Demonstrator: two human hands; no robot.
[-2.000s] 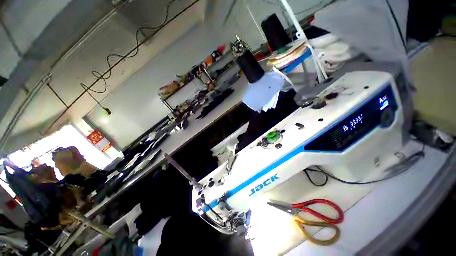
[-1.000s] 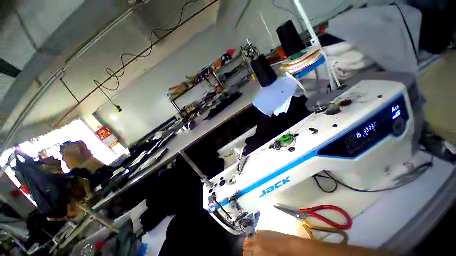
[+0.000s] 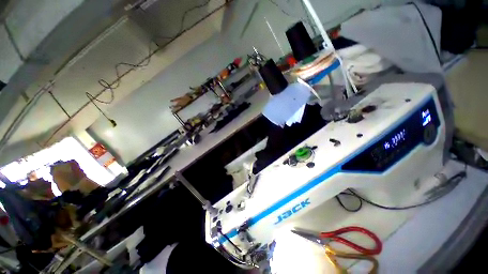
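Observation:
The white sewing machine with a blue stripe and "JACK" on its arm lies across the centre and right. Its needle end is at the bottom, beside a very bright lamp glow. Black fabric lies at the left of the needle end, its lower part cut off by the frame edge. Scissors with one red handle loop and one yellow-orange loop lie right of the glow on the white tabletop. Neither my left hand nor my right hand is in view.
Two black thread cones stand behind the machine by a white pole. Pale blue-white sheets hang below the front cone. A long table with dark pieces runs behind. Grey cloth is at upper right. A black cable loops under the arm.
The hand and forearm seen at the bottom near the needle one second ago are out of view. The camera view has shifted slightly.

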